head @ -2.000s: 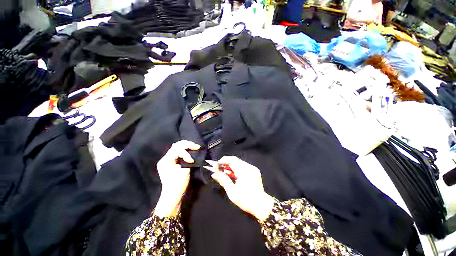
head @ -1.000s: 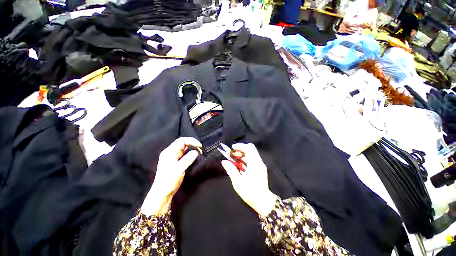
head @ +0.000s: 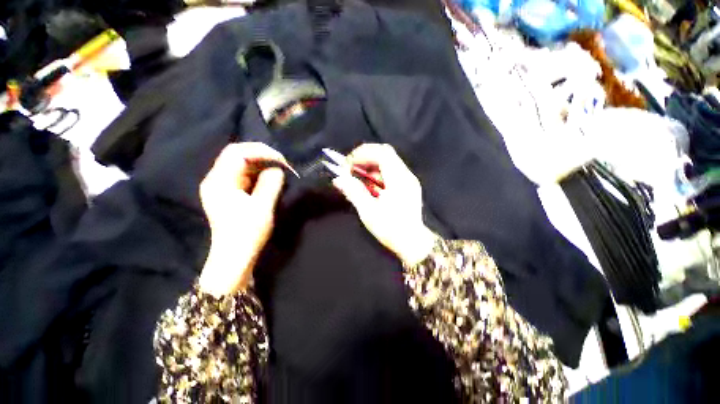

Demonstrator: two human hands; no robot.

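Observation:
A dark navy suit jacket (head: 339, 268) lies face up in front of me, with a hanger hook (head: 276, 59) at its collar and a small reddish neck label (head: 296, 110) inside. My left hand (head: 241, 205) pinches the jacket's edge below the neck opening; a thin pale sliver shows at its fingertips, too blurred to name. My right hand (head: 391, 201) holds red-handled thread snips (head: 367, 177). Their pale blades are apart and point up and left, over the opening, a little right of the left fingertips. The fingers partly cover the handles.
Another dark jacket lies beyond this one. Dark garments (head: 31, 237) are heaped at left. An orange-yellow tool (head: 91, 51) lies at upper left. A fanned black bundle (head: 612, 233) is at right, with blue bags (head: 553, 16) and brown fluffy trim (head: 604, 71) at upper right.
The view has tilted down, so the scene has shifted up and left in the picture. My left hand has turned slightly; the snips remain in my right hand, blades now visibly apart.

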